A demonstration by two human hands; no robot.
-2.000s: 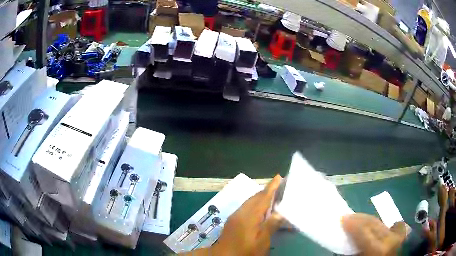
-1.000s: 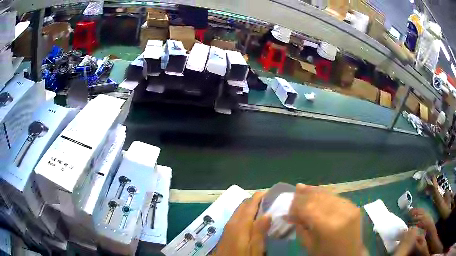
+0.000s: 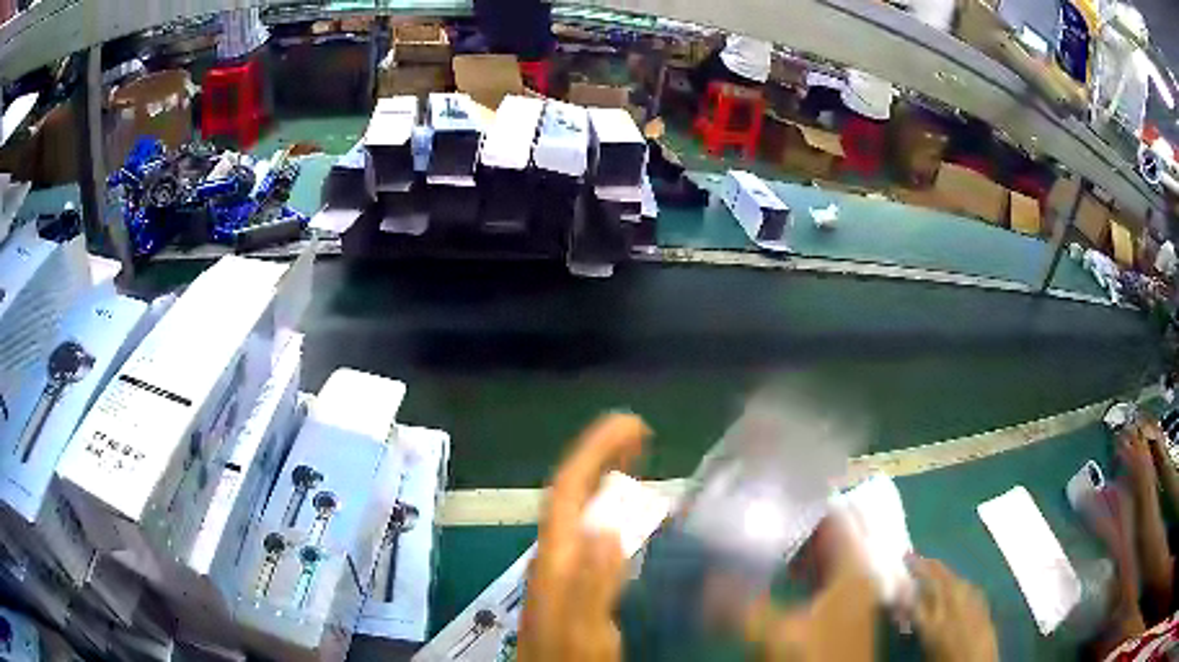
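My left hand (image 3: 575,563) is raised at lower centre, fingers apart, with nothing seen gripped. It partly covers a pale blue and white carton (image 3: 481,623) lying on the green bench. My right hand (image 3: 828,595) is a blur just right of it. A shiny, see-through, blurred thing, perhaps a clear plastic bag (image 3: 763,504), is between and above my hands; its hold is unclear. A white wrapped bundle (image 3: 882,528) is beside my right hand. Another hand (image 3: 950,614), seemingly a neighbour's, is at its lower end.
Stacked cartons (image 3: 168,388) fill the left. The dark conveyor belt (image 3: 517,349) runs across, with open cartons (image 3: 511,136) beyond it and blue and chrome parts (image 3: 194,194) at far left. A white sheet (image 3: 1030,556) and a neighbour's arms (image 3: 1138,517) are at right.
My left hand has opened and risen from the dark-mouthed carton it held. The blurred shiny thing has appeared between my hands. The bundle and the other hand have come in close from the right.
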